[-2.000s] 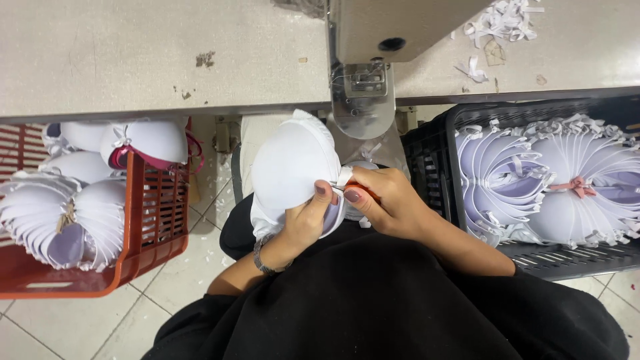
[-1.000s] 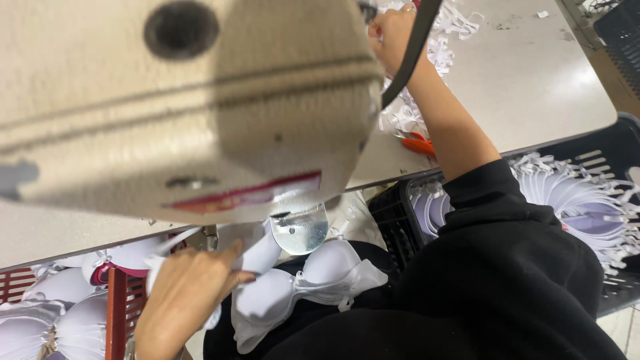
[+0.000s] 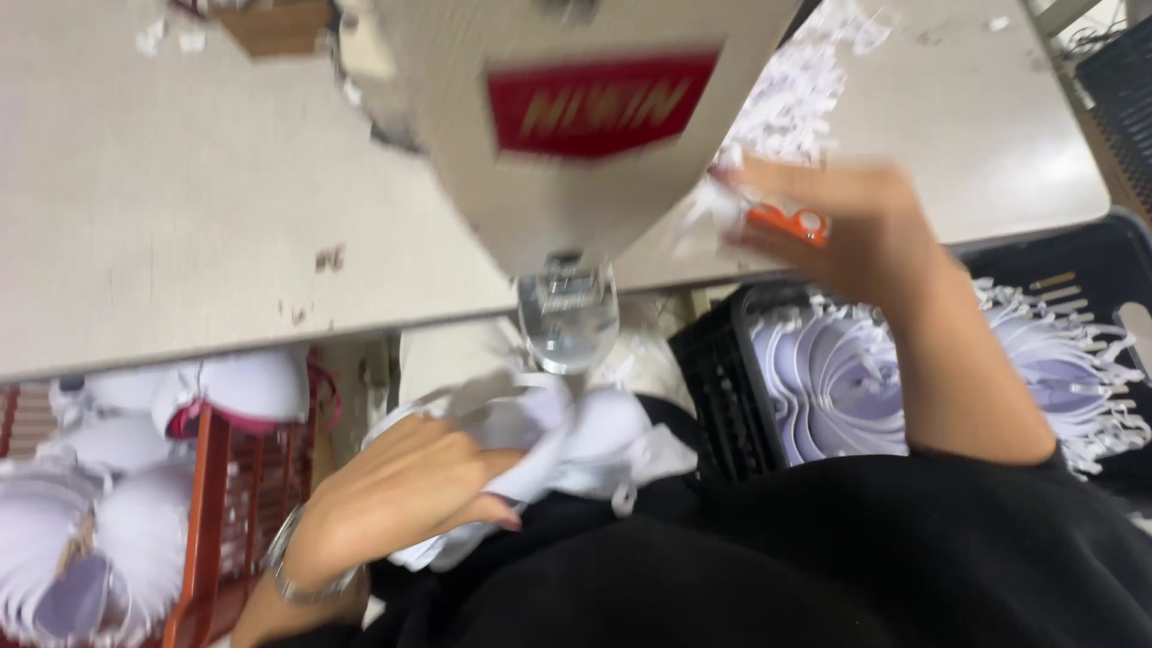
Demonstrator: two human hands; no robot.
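Note:
My left hand, with a metal bracelet at its wrist, grips a white padded bra that lies over my lap, just below the plate of a sewing machine. Blurred by motion, my right hand is above the table edge at the machine's right. Orange-handled thread snips are at its fingers, and white material, too blurred to name exactly, shows by the fingertips. Past that hand a heap of white fabric strips lies on the table.
An orange-red plastic basket of stacked white bra cups stands at the left. At the right is a black plastic crate with more stacked white bras. The table spans the front, its edge above both containers. A brown cardboard piece lies behind.
My right hand has come down from the strip heap toward the table edge. The orange snips, lying on the table one second ago, are now at its fingers. The view has shifted.

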